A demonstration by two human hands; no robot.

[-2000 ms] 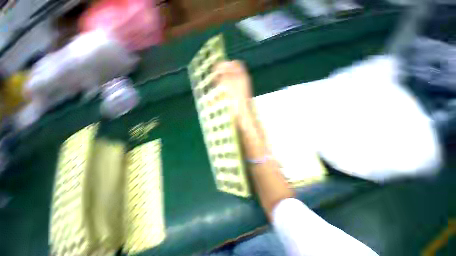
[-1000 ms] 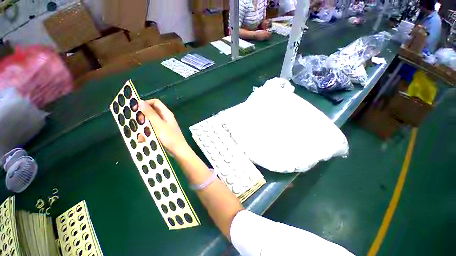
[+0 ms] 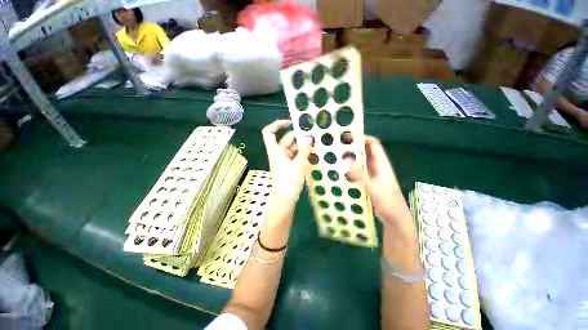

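A long punched sheet (image 3: pixel 332 187) with three columns of open round holes is held up above the green table, nearly upright and slightly blurred. My left hand (image 3: pixel 285 158) is at its left edge, fingertips at a hole near mid-height. My right hand (image 3: pixel 377 174) grips its right edge, with fingers behind it showing through the holes. A thick fanned stack of unfilled sheets (image 3: pixel 187 177) lies at the left, with a lower, yellower pile (image 3: pixel 242 225) beside it. A filled sheet stack (image 3: pixel 445 251) with whitish circles lies at the right.
A puffy clear plastic bag (image 3: pixel 529 258) lies right of the filled stack. A ribbed round plastic part (image 3: pixel 225 108) stands across the table. White bags (image 3: pixel 248 61), a pink bag (image 3: pixel 287 29) and flat strips (image 3: pixel 454 102) are on the far side. A person in yellow (image 3: pixel 145 38) and another person's arm (image 3: pixel 567 103) show beyond.
My left hand has come into view at the sheet. My right hand still holds the sheet, now upright in front of me. The view has swung left, bringing the unfilled stacks fully in.
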